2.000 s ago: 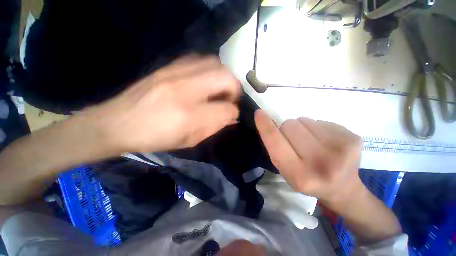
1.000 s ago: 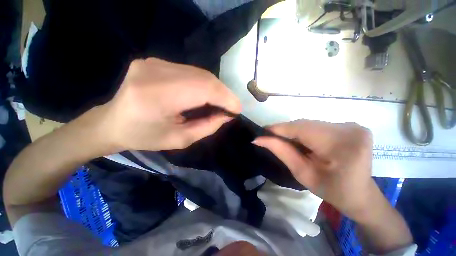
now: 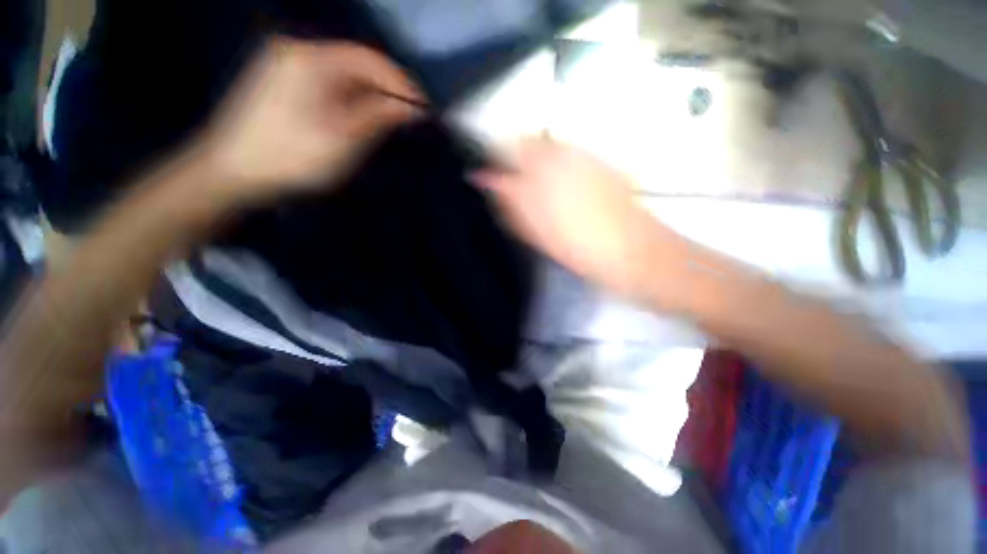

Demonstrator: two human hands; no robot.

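Note:
The black fabric garment (image 3: 368,233) lies over the table's left part and hangs down to the lap, with grey fabric parts showing at its lower edge and at the top. My left hand (image 3: 314,114) pinches the black fabric edge at upper left centre. My right hand (image 3: 568,206) is at the same edge, lower and to the right, with its fingertips on the black fabric. Both hands are blurred. The fabric between them is dark and its folds cannot be told.
The shears (image 3: 882,200) lie on the right of the white table (image 3: 779,243). The sewing machine's metal parts (image 3: 758,38) are at the top right, blurred. Blue baskets (image 3: 173,433) are below at left and right, with a red thing (image 3: 709,417) beside the right one.
Both hands have moved up and the right one also left, carrying the black edge with them. More black fabric is now drawn up between table and lap. More grey fabric shows at the top.

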